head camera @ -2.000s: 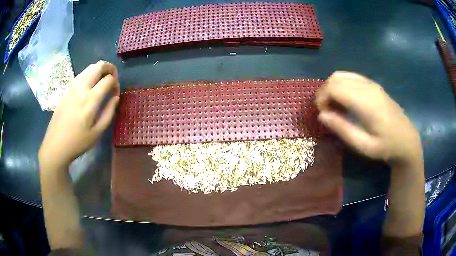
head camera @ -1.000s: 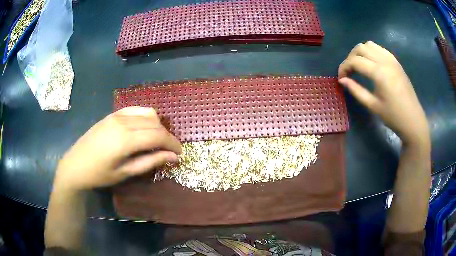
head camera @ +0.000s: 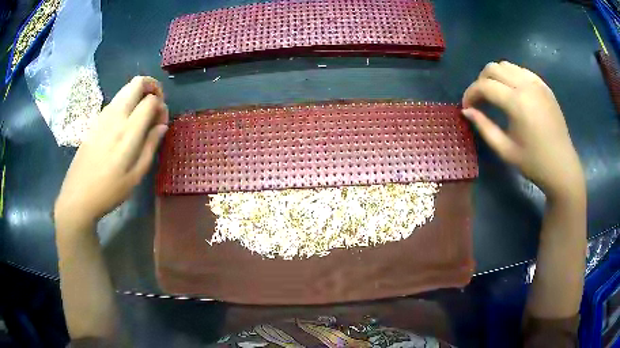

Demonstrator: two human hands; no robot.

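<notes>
The red perforated loading plate (head camera: 316, 146) lies along the far part of the brown work cloth (head camera: 340, 275). A heap of tiny whitish pins (head camera: 323, 219) lies on the cloth against the plate's near edge. My left hand (head camera: 122, 146) is at the plate's far left corner, thumb and fingers bent together at its edge. My right hand (head camera: 520, 122) is at the plate's far right corner, fingertips pinched at the edge. Whitish specks line the plate's far edge. The fingertips' exact grip is partly hidden.
Stacked red plates (head camera: 302, 34) lie beyond, with several loose pins in front of them. A clear parts bag (head camera: 78, 105) and a blue-edged parts tray (head camera: 30, 34) are at the far left. Another red plate's end (head camera: 610, 81) and a blue crate (head camera: 601, 299) show at right.
My left hand has moved from over the plate's near left part and the heap's left end back to the far left corner. My right hand has stayed at the right corner since one second ago.
</notes>
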